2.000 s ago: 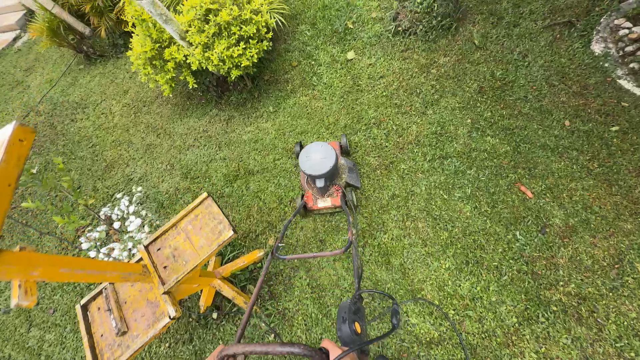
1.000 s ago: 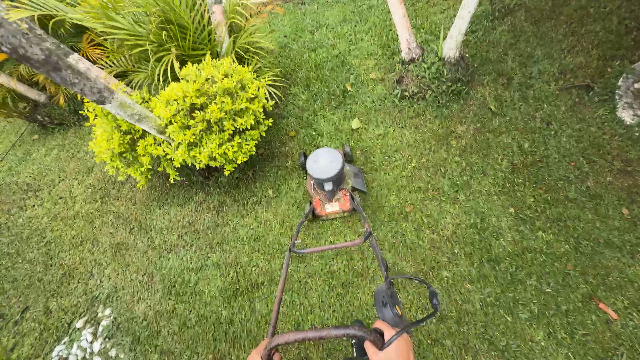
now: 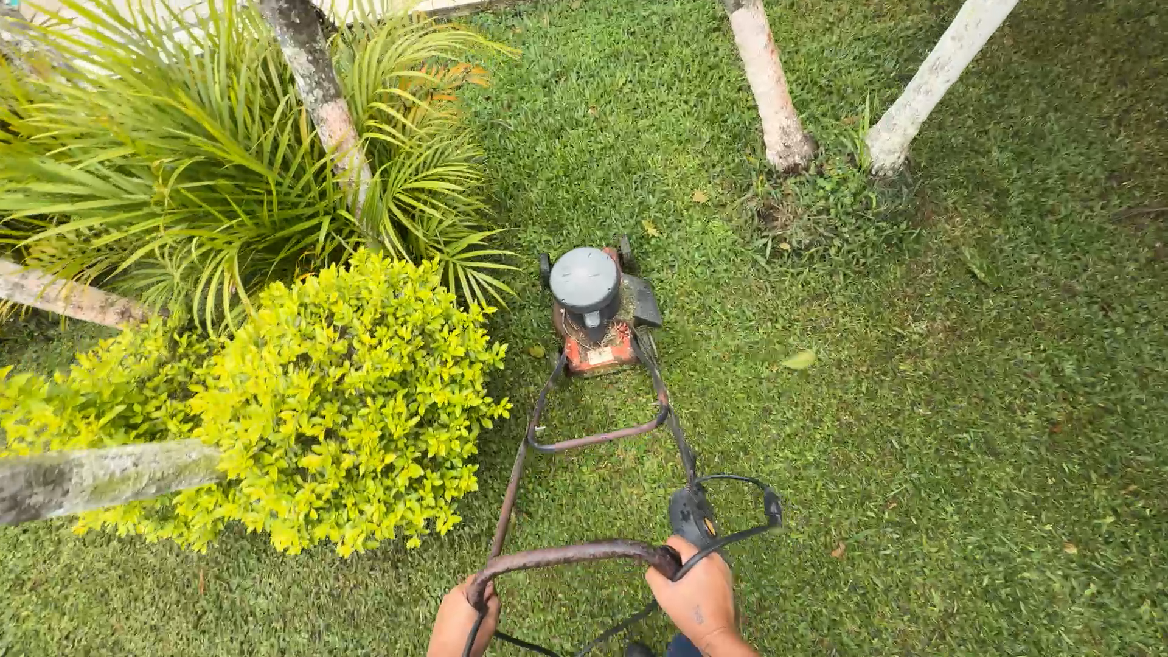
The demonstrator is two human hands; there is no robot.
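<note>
An orange electric lawn mower with a round grey motor cover stands on the grass at the centre. Its rusty tubular handle reaches back toward me. My left hand is closed around the handle's left corner. At the right corner, my right hand grips the bar, beside a black switch box. A black power cord loops out to the right of the box and passes by my right hand. More cord hangs below the handle, between my hands.
A bright yellow-green bush grows close to the mower's left, with a palm-like plant behind it. Pale trunks rise ahead on the right. Another trunk leans in at the left. A leaf lies on the lawn.
The mower has moved forward over the lawn and is now beside the bush. The yellow wooden structure seen at left two seconds ago is out of view. Both hands now show more fully on the handle.
</note>
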